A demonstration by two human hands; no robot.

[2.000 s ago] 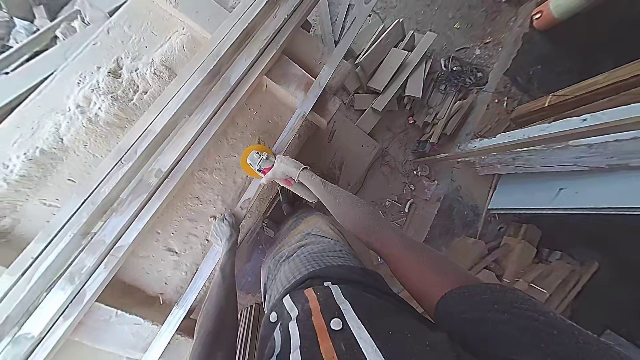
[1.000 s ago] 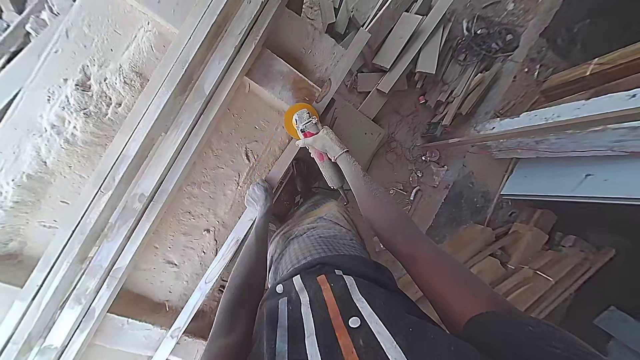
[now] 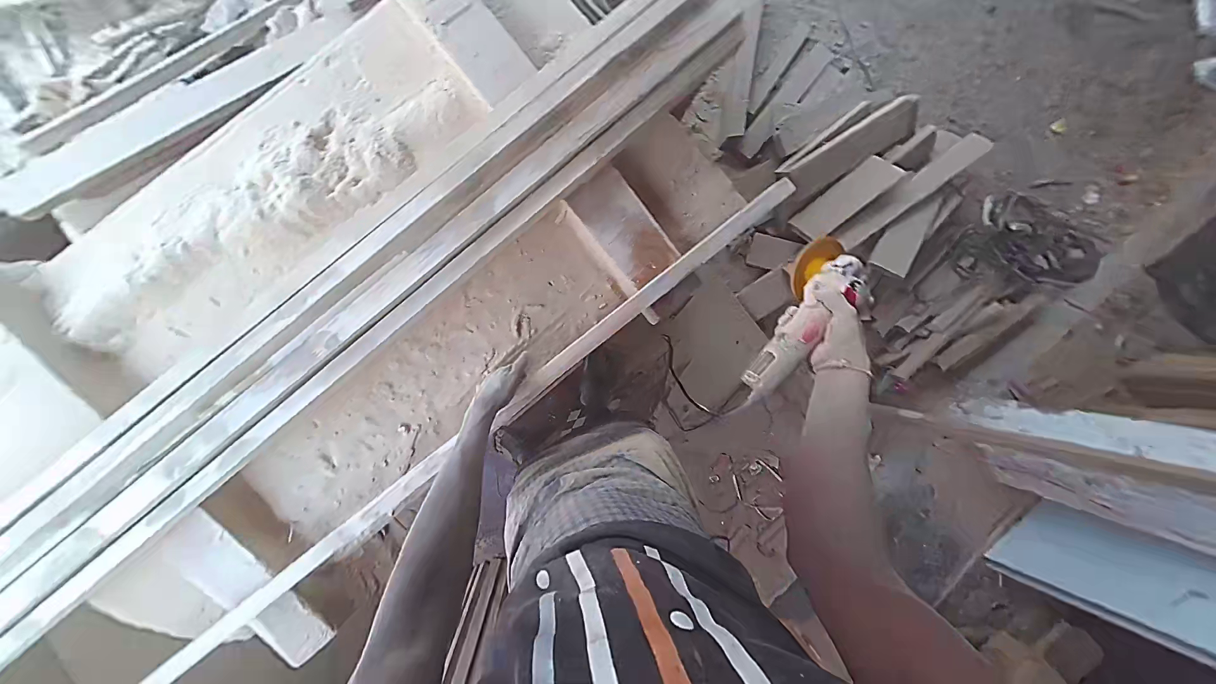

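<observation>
My right hand is closed around an angle grinder with a yellow disc, held in the air right of the workbench. A power cord hangs near it. My left hand rests on a long, narrow wooden strip that runs diagonally along the bench's near edge. Its fingers lie over the strip's far side; how firmly they grip cannot be told. The strip's upper end sticks out past the dusty bench top.
Long wooden boards lie across the bench, with heaped sawdust beyond. Wood offcuts and tangled wire cover the floor at the upper right. More boards are stacked at the lower right.
My right hand has moved the grinder away from the wooden strip, out to the right. My left hand stays at the strip.
</observation>
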